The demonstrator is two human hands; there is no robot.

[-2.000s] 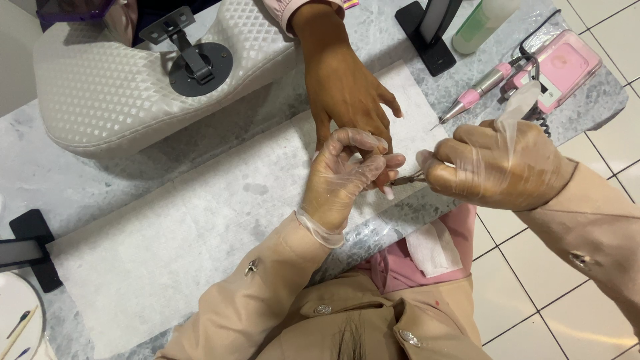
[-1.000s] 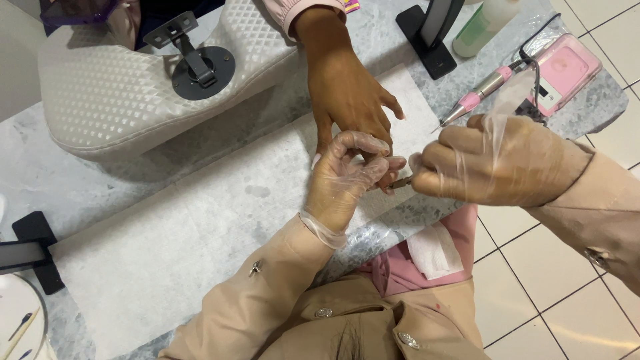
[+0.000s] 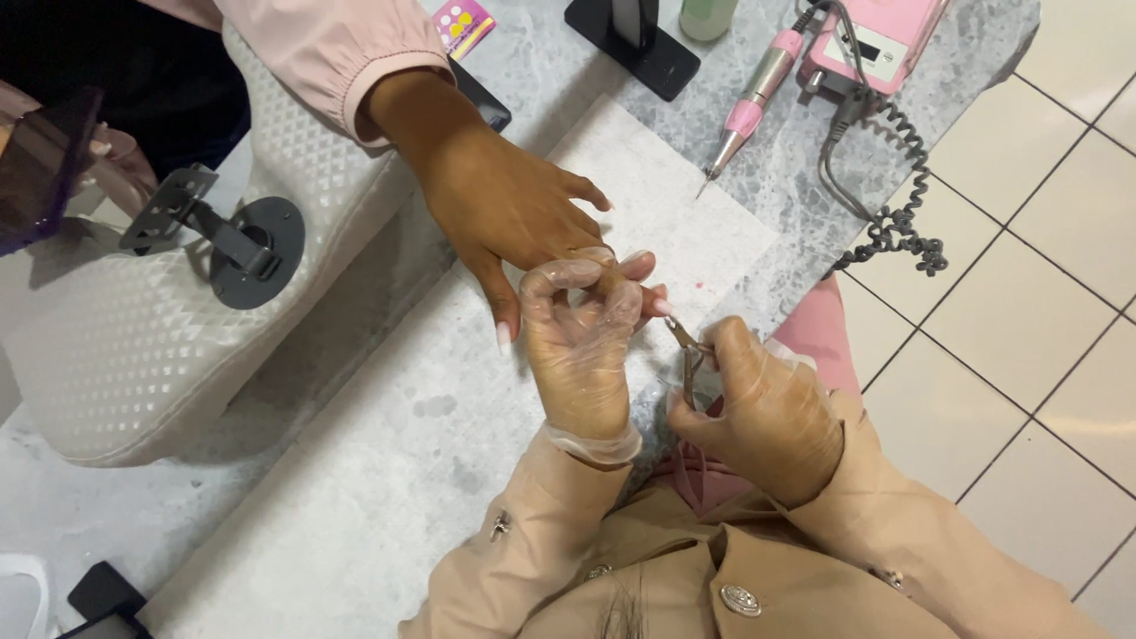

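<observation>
My left hand (image 3: 586, 346), in a clear plastic glove, grips a finger of another person's hand (image 3: 497, 195). That hand lies palm down over a white paper sheet (image 3: 382, 444) on the table, under a pink sleeve (image 3: 328, 62). My gloved right hand (image 3: 763, 408) holds metal cuticle nippers (image 3: 688, 346) by the handles. Their tips are close beside the light-coloured nail of the held finger; whether they touch it I cannot tell. A pink and silver nail drill handpiece (image 3: 754, 102) lies beyond my hands, its bit over the sheet's far corner.
A pink drill control box (image 3: 874, 44) with a coiled cable (image 3: 914, 151) sits near the table's right edge. At the left are a padded white armrest (image 3: 328, 240) and a black bracket (image 3: 257, 253). A black lamp base (image 3: 635, 49) and a green bottle (image 3: 707, 18) stand at the back.
My right hand has turned and come nearer my body, so the nippers now show plainly between thumb and fingers. My left hand keeps its grip on the other person's finger. The view has shifted.
</observation>
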